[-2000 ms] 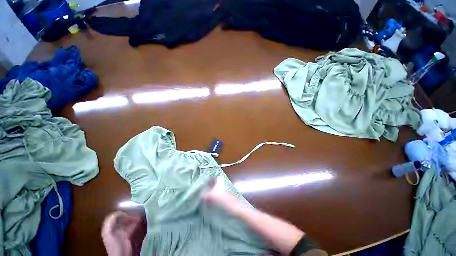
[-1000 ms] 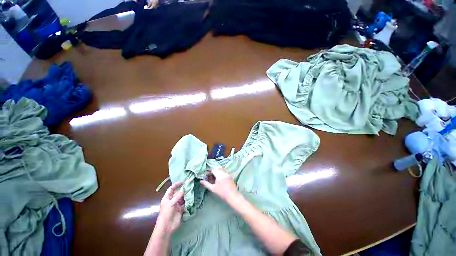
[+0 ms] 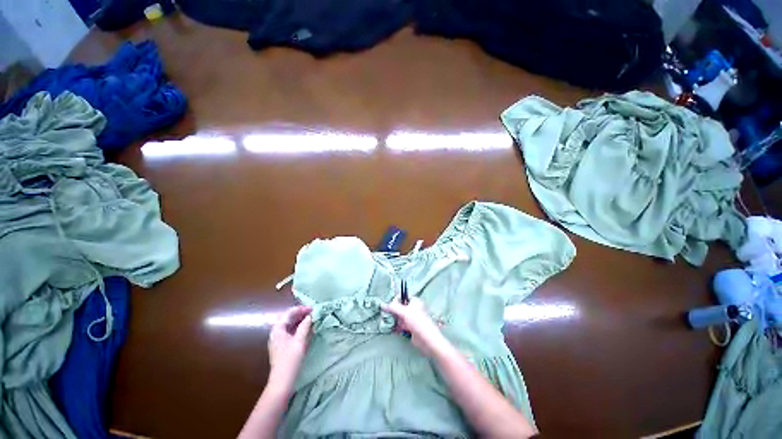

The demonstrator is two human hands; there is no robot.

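A pale sage green dress (image 3: 480, 283) lies in front of me, its neckline and puff sleeves towards the far side. My left hand (image 3: 291, 336) pinches the left end of the gathered sleeve edge (image 3: 347, 315). My right hand (image 3: 410, 319) pinches the right end of that edge. The small black thread snips (image 3: 404, 291) stick up from my right hand, blades pointing away from me. A dark tag (image 3: 392, 239) lies at the neckline. The dress's other puff sleeve (image 3: 527, 249) lies spread at the right.
Green dresses (image 3: 77, 223) are heaped at left beside dark blue cloth (image 3: 129, 94). Another green heap (image 3: 634, 163) lies at the far right of the glossy brown table (image 3: 334, 197). Black garments (image 3: 532, 34) lie across the far side. A grey-blue bottle (image 3: 713, 316) is at right.
The dress was swung round and its right sleeve now lies spread. The left sleeve, bunched a second ago, is now stretched between both hands. The snips now show at my right hand.
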